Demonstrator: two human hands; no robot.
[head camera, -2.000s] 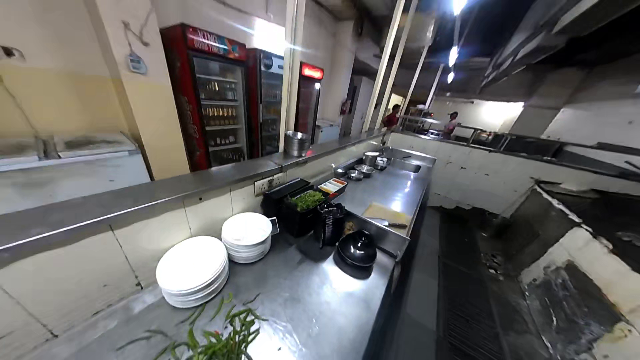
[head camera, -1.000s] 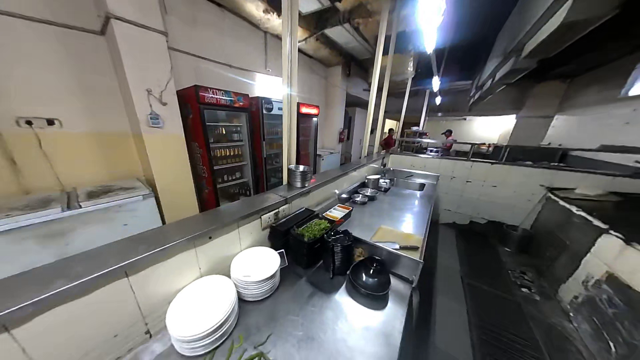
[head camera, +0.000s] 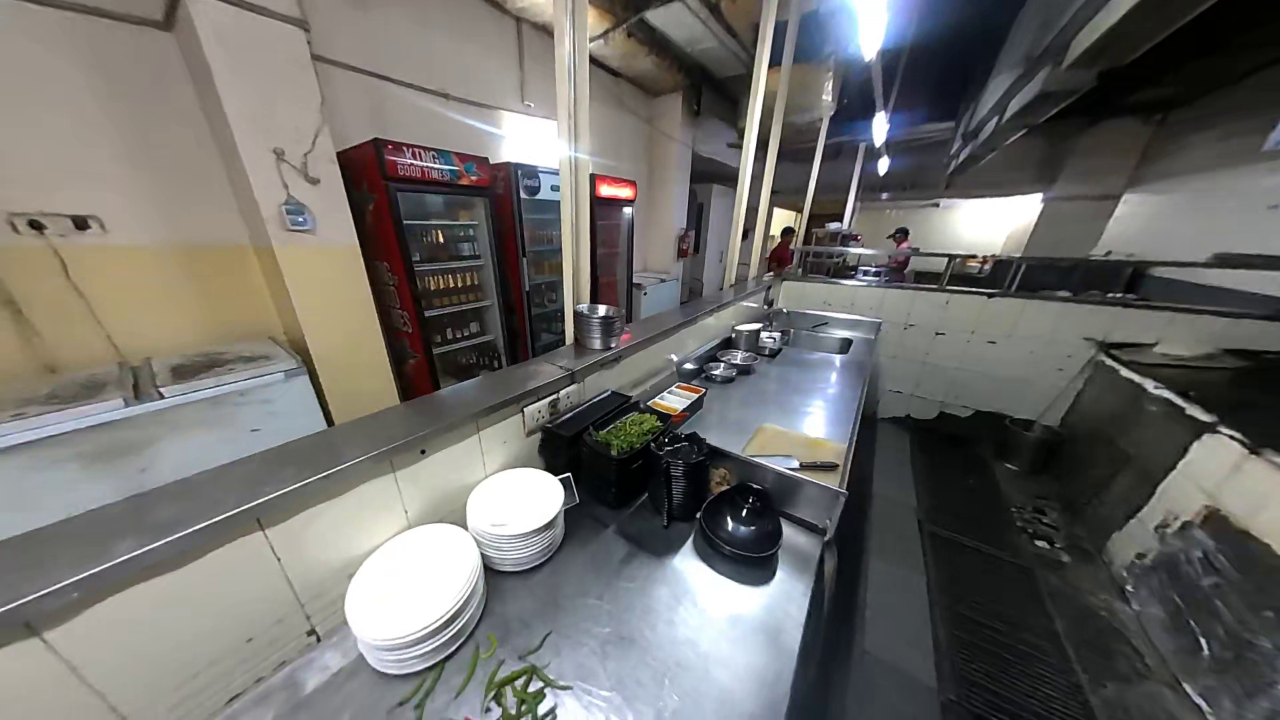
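Neither my left hand nor my right hand shows in the head view. Green chillies (head camera: 522, 690) lie loose on the steel counter (head camera: 640, 610) at the bottom edge. Behind them stand two stacks of white plates, a larger one (head camera: 414, 585) and a smaller one (head camera: 515, 502). A lidded black bowl (head camera: 741, 520) sits right of a stack of black bowls (head camera: 681, 478). Green leaves or vegetables (head camera: 627, 433) fill a black container beside them. Farther along, a knife (head camera: 795, 463) lies on a yellowish cutting board (head camera: 780, 445), near a tray of orange and white contents (head camera: 676, 399).
A raised steel ledge (head camera: 400, 440) runs along the left, bearing stacked metal bowls (head camera: 599, 327). Glass-door drink fridges (head camera: 450, 270) and a chest freezer (head camera: 160, 400) stand beyond it. A sink (head camera: 815, 342) is at the far end. Two people are in the background. A dark floor walkway (head camera: 895, 580) runs at right.
The view has tilted upward, so fewer of the green chillies show at the bottom than two seconds ago. Nothing on the counter has plainly moved.
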